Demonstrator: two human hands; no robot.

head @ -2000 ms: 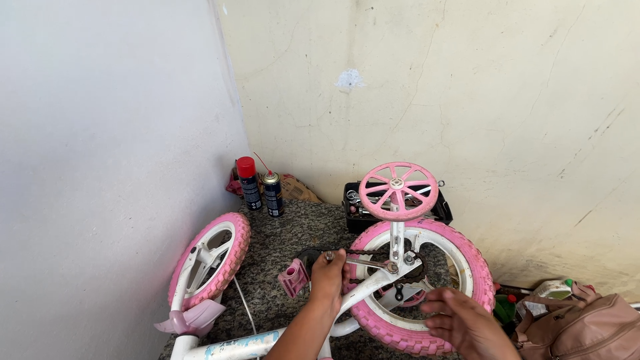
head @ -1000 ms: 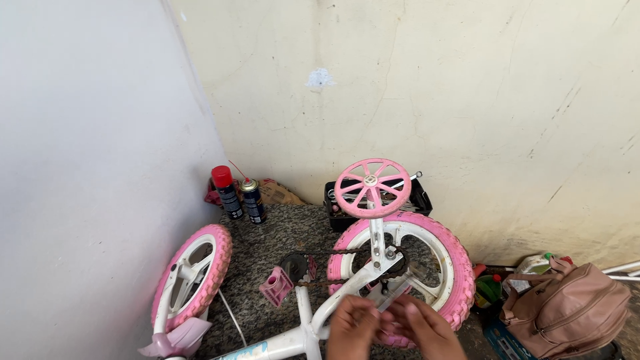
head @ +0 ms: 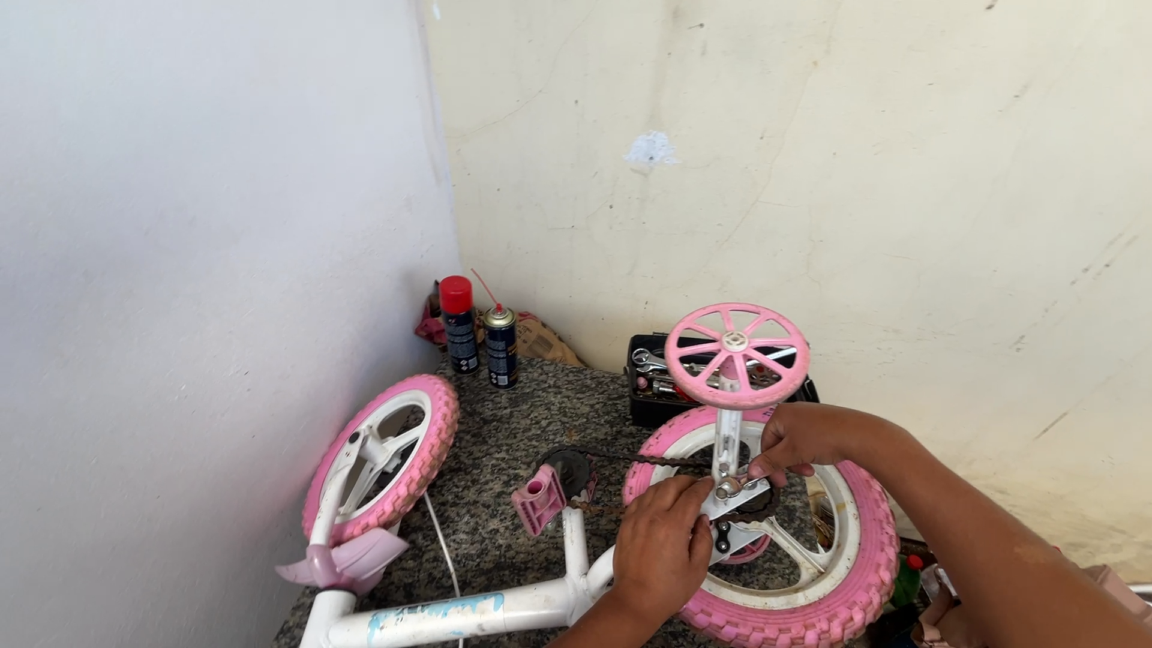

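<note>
A child's bicycle with a white frame (head: 450,616) lies on a speckled stone slab (head: 576,396). My left hand (head: 661,540) rests on the frame beside the rear axle, its fingertips at the axle plate. My right hand (head: 792,441) is at the axle from the other side, with thumb and fingers on a small metal part beside the axle nut (head: 727,488); which part is unclear. The pink rear tyre (head: 868,549) is under both hands. Above them stands the pink training wheel (head: 736,355) on its bracket (head: 727,441). The chain (head: 630,457) runs to the crank near a pink pedal (head: 540,499).
Behind the training wheel sits a black toolbox (head: 648,409) with wrenches. Two spray cans, one red-capped (head: 459,328) and one with a straw (head: 500,351), stand near the wall corner. The pink front wheel (head: 441,432) is at left. A pinkish bag (head: 945,621) lies lower right.
Both hands were together below the rear axle a second ago; now the left lies on the frame and the right has moved up to the axle beside the training-wheel bracket.
</note>
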